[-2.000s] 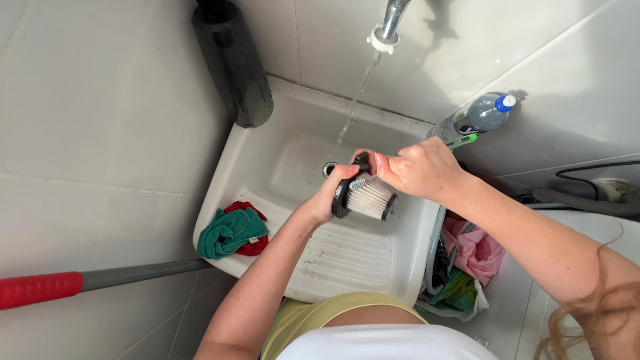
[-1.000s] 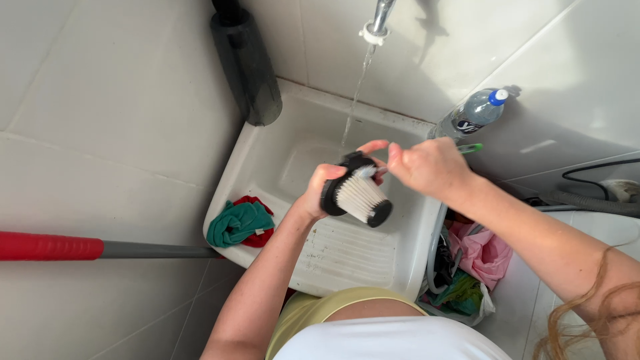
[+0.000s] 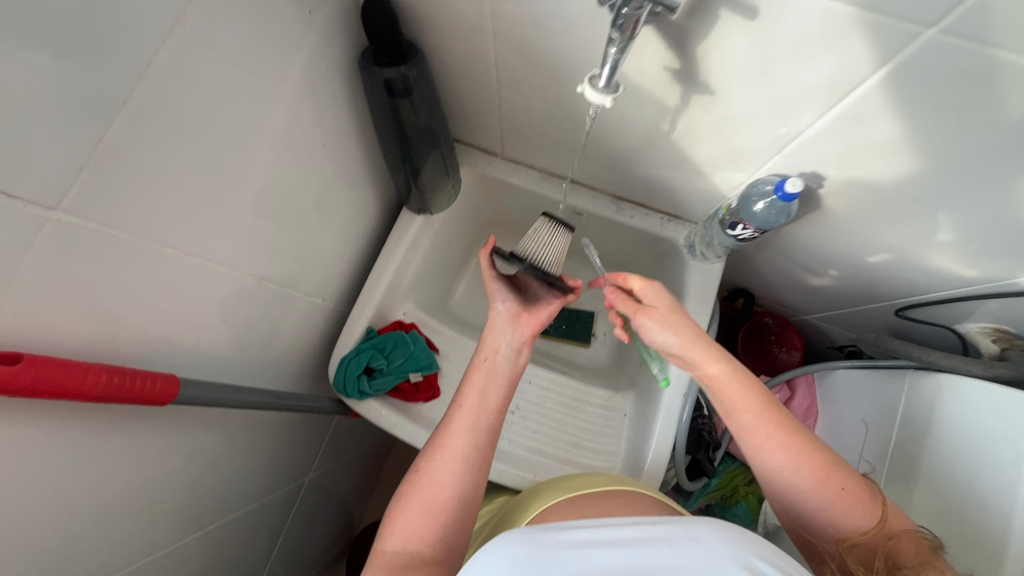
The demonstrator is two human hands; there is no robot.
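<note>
My left hand (image 3: pixel 520 300) grips the black rim of a pleated cone-shaped filter (image 3: pixel 546 244), its narrow end pointing up toward the tap. Water runs in a thin stream from the chrome tap (image 3: pixel 620 44) and reaches the filter's top end or passes just behind it; which one I cannot tell. In my right hand (image 3: pixel 648 316) is a toothbrush (image 3: pixel 650 360) with a clear and green handle, its head near the filter but apart from it. A dark green scouring sponge (image 3: pixel 570 327) lies in the white sink (image 3: pixel 448 272), under and between my hands.
A green cloth (image 3: pixel 384 362) and a red cloth (image 3: pixel 428 376) lie on the sink's left corner. A dark translucent container (image 3: pixel 416 136) stands at the back left, a plastic bottle (image 3: pixel 752 218) at the back right. A red-gripped pole (image 3: pixel 96 380) reaches in from the left. A grey hose (image 3: pixel 848 365) runs at right.
My left hand has turned the filter from pointing down and right to pointing up, near the water stream. My right hand has drawn the toothbrush away from the filter. The sponge has come into sight.
</note>
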